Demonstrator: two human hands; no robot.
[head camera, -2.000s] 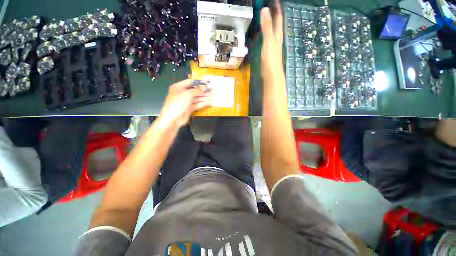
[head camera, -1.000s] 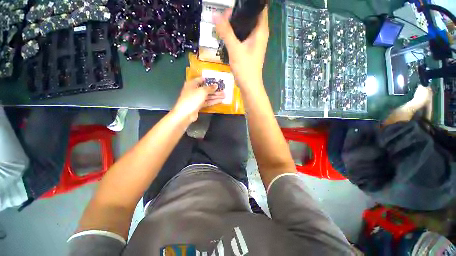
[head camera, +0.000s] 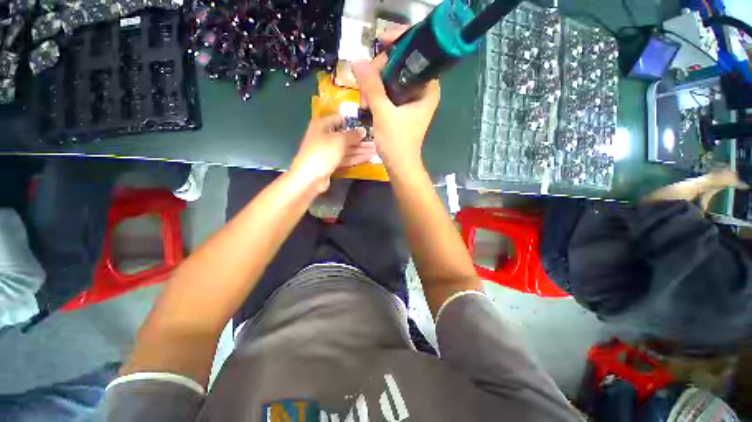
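My left hand (head camera: 331, 147) pinches a small dark and silver module (head camera: 356, 124) over the yellow-orange pad (head camera: 326, 97) at the bench edge. My right hand (head camera: 397, 111) is wrapped around the teal and black electric screwdriver (head camera: 425, 51), which is tilted, with its cord end up and to the right. Its lower end is close to the module; the bit is hidden by my right hand, so I cannot tell whether it touches. The white screw feeder (head camera: 353, 33) stands behind, partly covered by my hand and the driver.
A heap of glossy dark parts (head camera: 256, 45) lies left of the feeder. A black tray (head camera: 124, 74) is farther left. Clear blister trays (head camera: 505, 107) with small parts are on the right. Another person's hand (head camera: 697, 188) is at the far right, near red stools (head camera: 515, 251).
My right hand has come back from the far side of the bench with the screwdriver, which now tilts over the pad. My left hand stays over the pad with the module.
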